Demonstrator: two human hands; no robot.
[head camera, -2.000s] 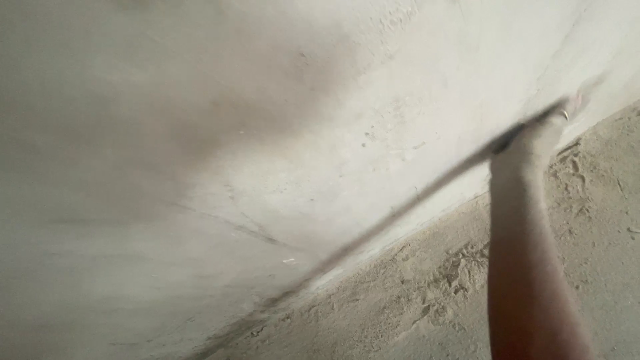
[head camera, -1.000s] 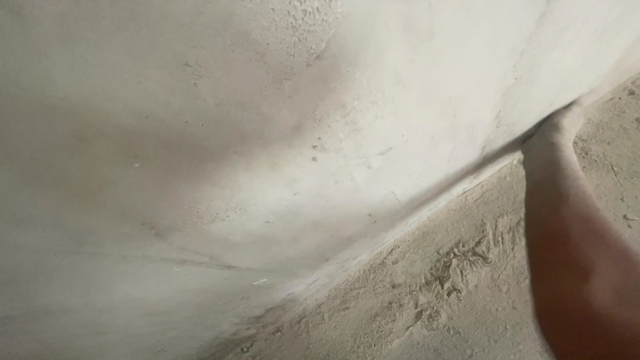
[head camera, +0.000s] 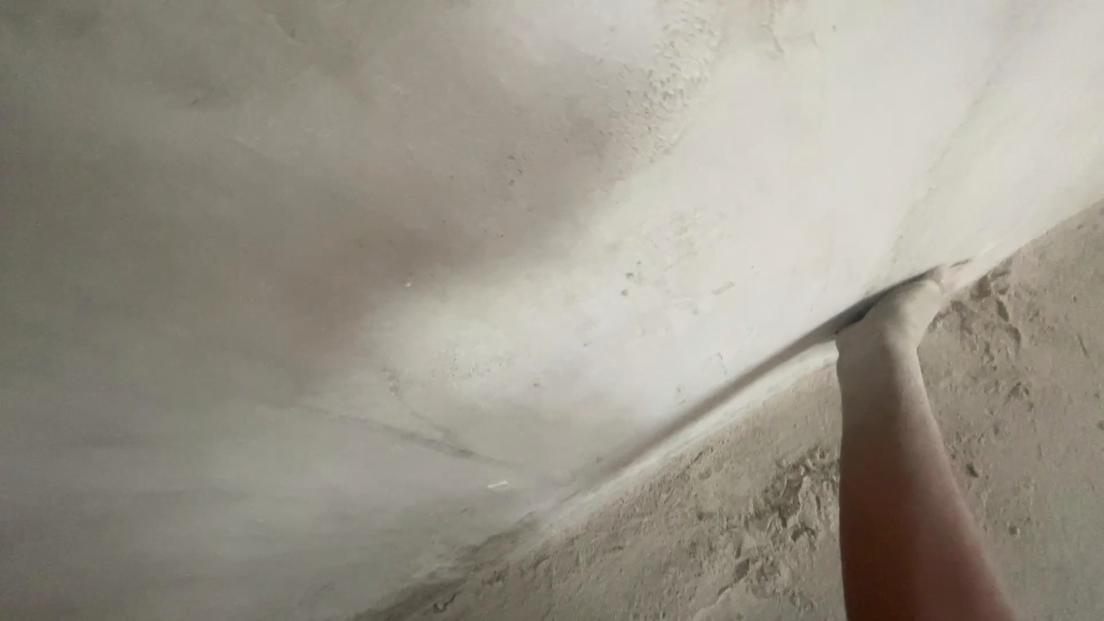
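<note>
My right hand (head camera: 906, 304), pale with dust, is low against the smooth plastered wall (head camera: 759, 224), just above where the wall meets the rough floor (head camera: 776, 517). Its bare forearm rises from the bottom right edge. The back of the hand and the wrist face me, while most of the fingers are blurred or hidden, so I cannot tell whether anything is held under them. A dark shadow runs from the hand down and left along the foot of the wall. My left hand is out of view.
Crumbly dust and clumps of debris (head camera: 789, 504) lie on the floor beside the wall. The wall has small pits, a rough patch (head camera: 686, 65) near the top and a thin dark crack-like line (head camera: 405, 435) at lower left.
Compared with one second ago, my right hand has come back down and left along the foot of the wall, and the forearm stands more upright in view. The view has shifted slightly.
</note>
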